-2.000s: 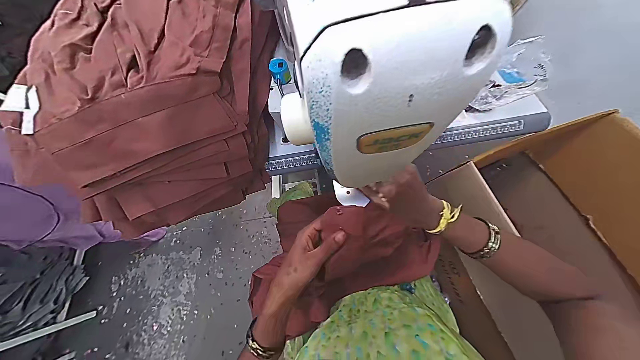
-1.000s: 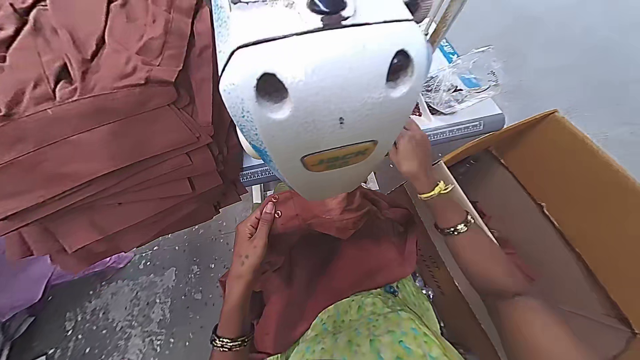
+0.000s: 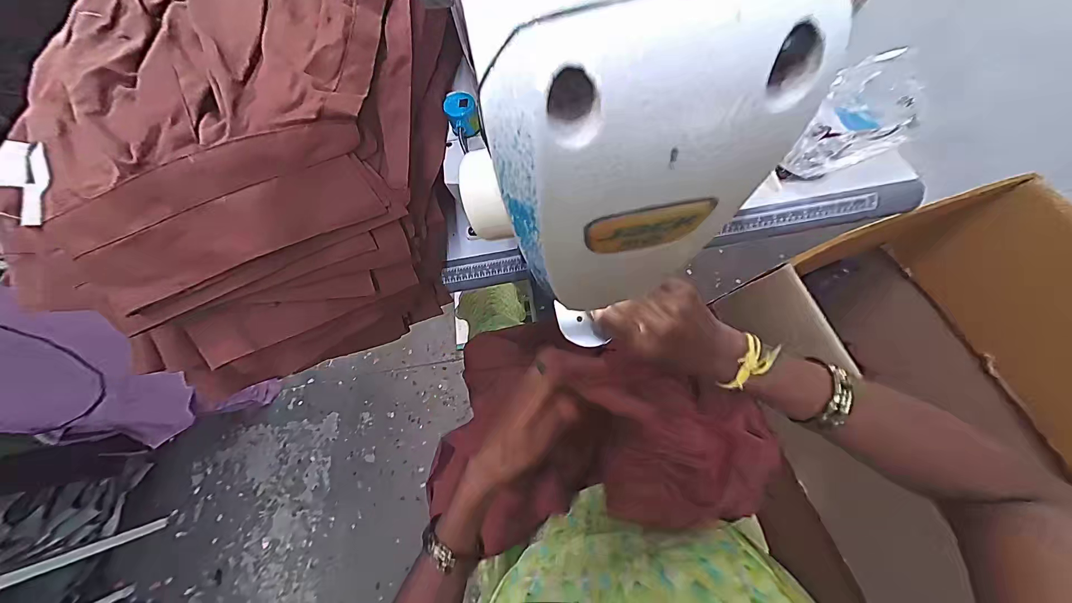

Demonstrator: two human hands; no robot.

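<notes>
A white sewing or button machine head (image 3: 653,142) with a maker's plate fills the upper middle. Below its nose, a maroon garment (image 3: 687,452) lies bunched over my lap. My left hand (image 3: 528,419) is on the cloth at its left side, blurred, fingers bent into the folds. My right hand (image 3: 670,327), with a yellow thread at the wrist, is closed close to the metal foot part (image 3: 579,325) under the machine head; whether it holds cloth or a small piece cannot be seen. The needle area is hidden behind the machine head.
At the left, a thick stack of maroon garments (image 3: 218,218) rests beside the machine, with purple cloth (image 3: 75,368) below it. An open cardboard box (image 3: 980,318) stands at the right. A clear plastic bag (image 3: 863,113) lies on the machine table (image 3: 888,180) behind.
My right hand has moved from the table's edge, right of the machine head, to the foot below it. My left hand, which held a small round item near its fingertips, has moved onto the bunched cloth.
</notes>
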